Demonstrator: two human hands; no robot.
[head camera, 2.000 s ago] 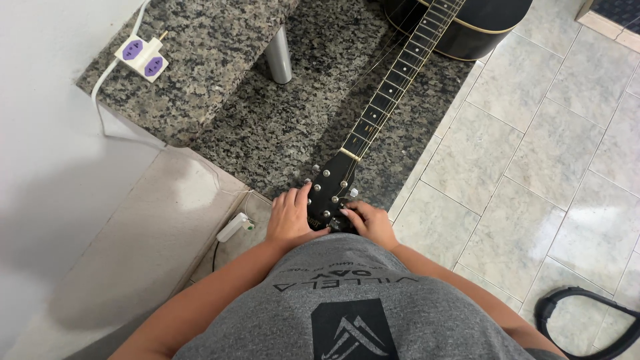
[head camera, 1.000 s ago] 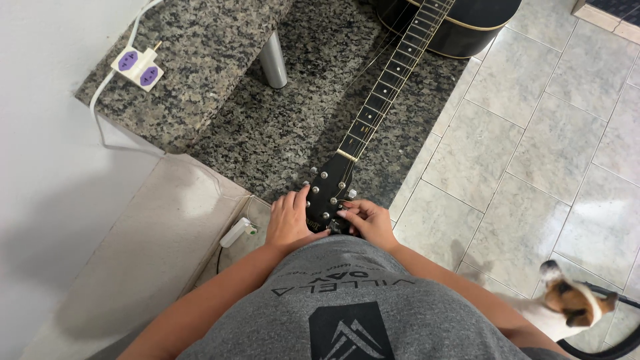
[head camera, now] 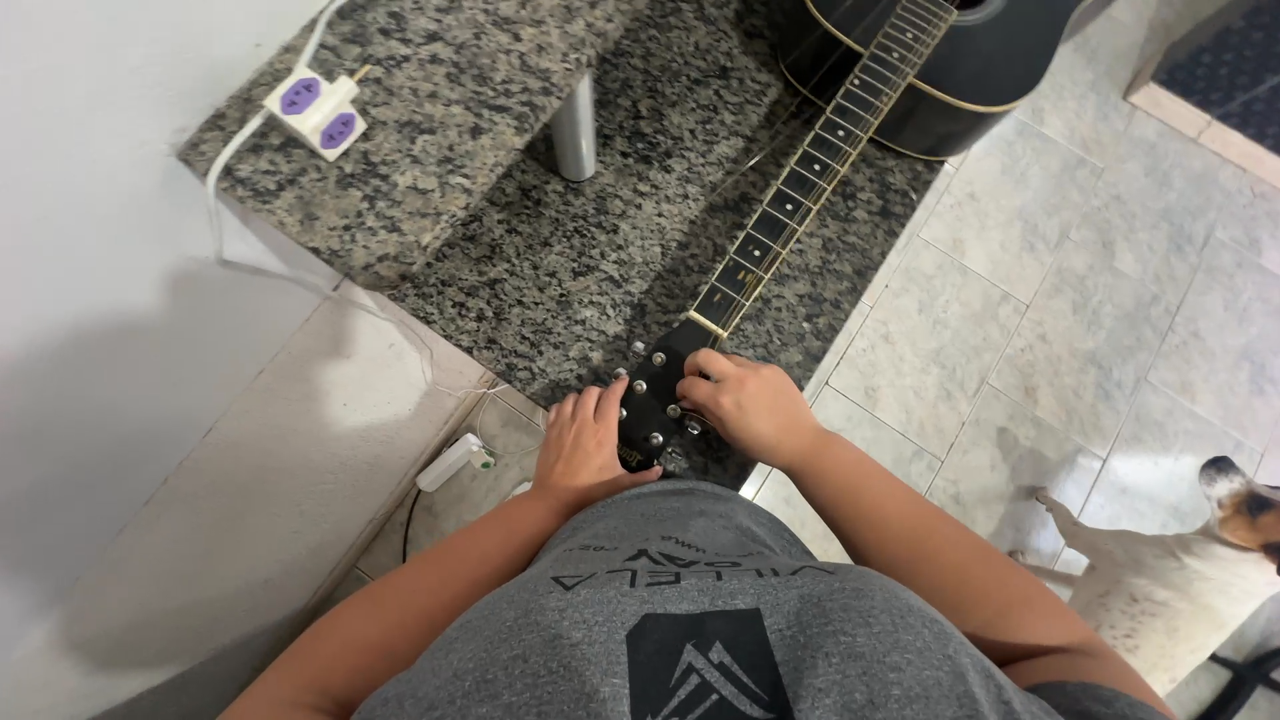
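A black acoustic guitar (head camera: 1010, 60) lies on a granite bench, its neck (head camera: 790, 205) running down to the black headstock (head camera: 655, 395) near my shirt. My left hand (head camera: 585, 440) rests on the left edge of the headstock, fingers along the tuning pegs and thumb at its tip. My right hand (head camera: 755, 400) is at the right side of the headstock, its fingers curled over the upper tuning post area; whether they pinch a string or a peg is hidden. Several metal tuning posts show between the hands.
A higher granite slab (head camera: 420, 110) on a metal leg (head camera: 575, 130) holds a white plug adapter (head camera: 318, 112) with a cable. A white plug-like device (head camera: 450, 462) is low beside the wall. A white and brown dog (head camera: 1160, 570) stands on the tiled floor (head camera: 920, 370) at right.
My right hand has moved up along the headstock toward the nut. My left hand remains at the headstock's left edge. A dog has come into view at right since the oldest frame.
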